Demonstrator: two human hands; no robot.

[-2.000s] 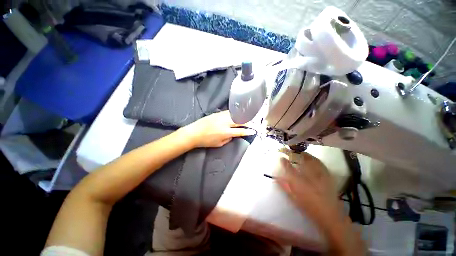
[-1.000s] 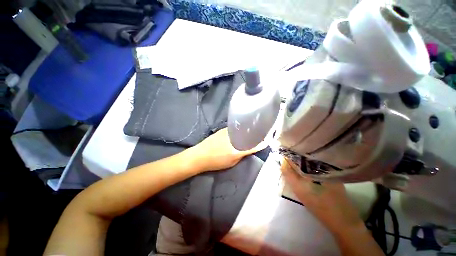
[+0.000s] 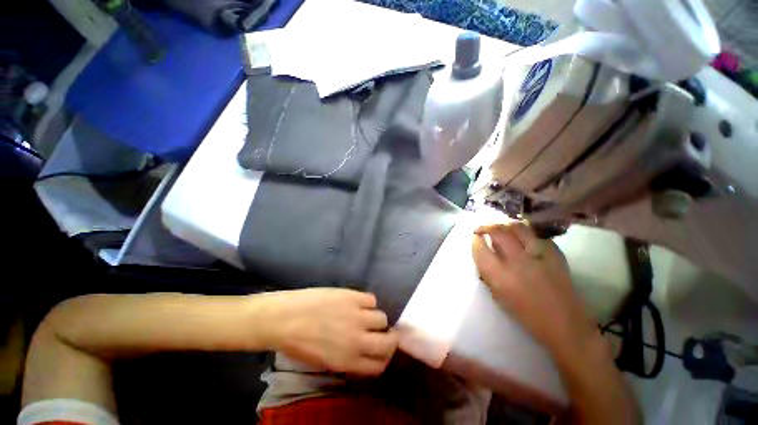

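Note:
A grey garment panel (image 3: 303, 224) lies on the white machine table, its right part reaching the needle area. A folded grey part with pale stitch lines (image 3: 312, 133) lies behind it. My left hand (image 3: 337, 332) is at the panel's front edge near my lap, fingers curled; whether it pinches cloth is unclear. My right hand (image 3: 519, 257) is just in front of the presser foot, fingertips down near the needle; what is under them is washed out by glare. The sewing machine head (image 3: 573, 124) covers part of the needle area.
A white lamp-like bulb (image 3: 465, 116) stands left of the machine head. A white piece (image 3: 349, 50) lies on the back of the panel. Black-handled shears (image 3: 644, 332) lie right of my right hand. A blue side surface (image 3: 166, 91) is at left.
My left hand has left the cloth beside the needle and moved toward me to the panel's front edge. My right hand stays near the needle. The camera view has shifted.

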